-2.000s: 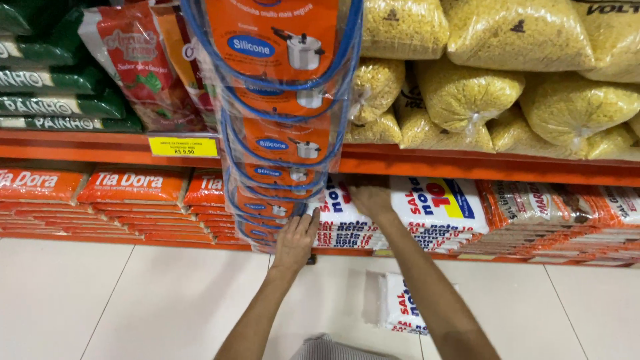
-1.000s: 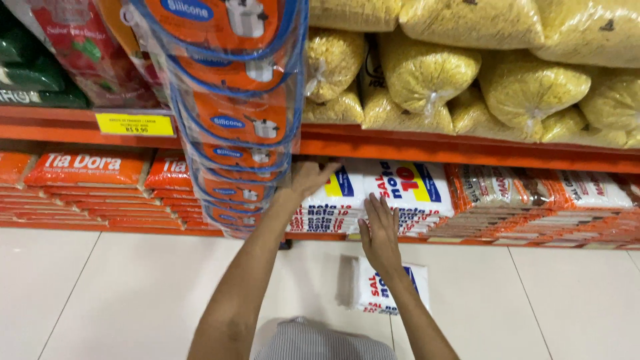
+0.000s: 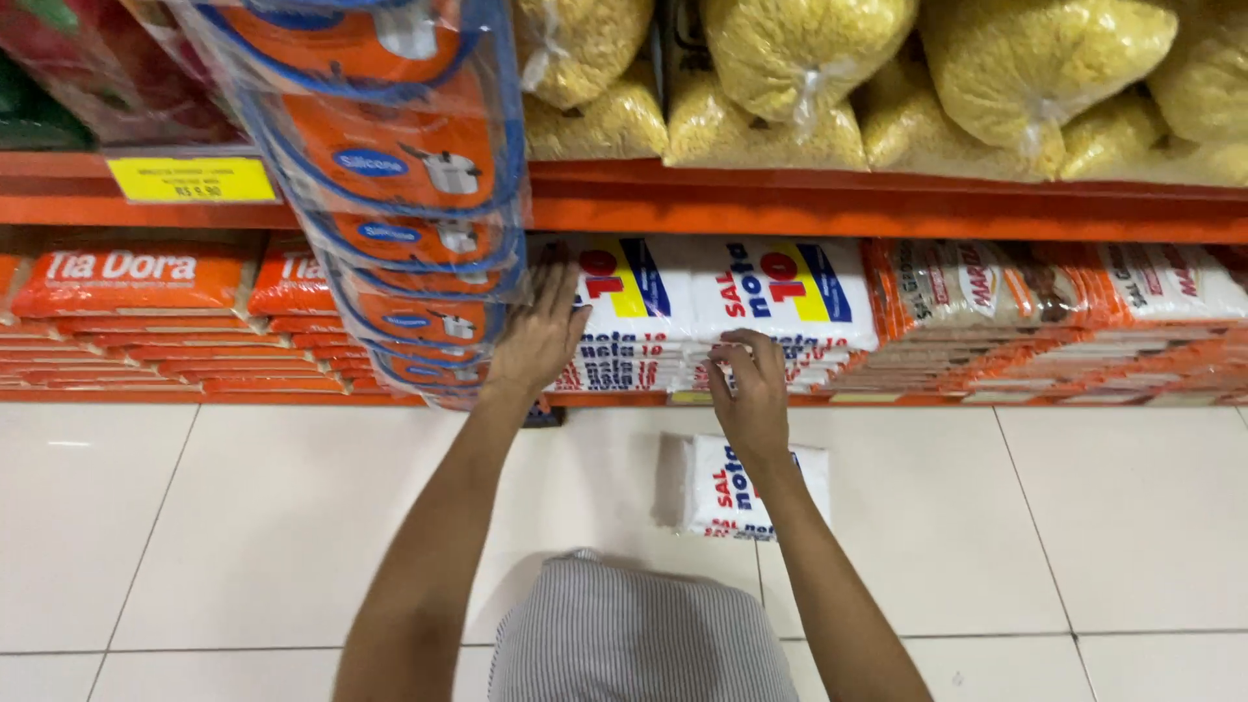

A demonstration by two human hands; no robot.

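Note:
Two neighbouring stacks of white plastic salt bags fill the middle of the bottom shelf. My left hand [image 3: 541, 327] lies with its fingers extended on the left edge of the left salt stack [image 3: 624, 292], beside the hanging strip of packaged silicone pressure-cooker rings [image 3: 405, 156]. At the front of the right salt stack [image 3: 780, 288], my right hand [image 3: 751, 390] has its fingers bent near the upper bags' front edge; whether it pinches one, I cannot tell. More salt bags [image 3: 712, 487] lie on the floor tiles, partly hidden under my right forearm.
Orange Tia Dora bags [image 3: 136, 278] are stacked at left, and coarse salt bags [image 3: 985, 283] at right. Above runs an orange shelf edge [image 3: 829, 214] bearing bags of yellow grain or flakes [image 3: 809, 58]. A small dark object [image 3: 544, 414] is on the floor below the rings.
My right hand has moved from the top of the right salt stack down to its front edge. My left hand has shifted left, off the left stack's printed top, to its side by the rings.

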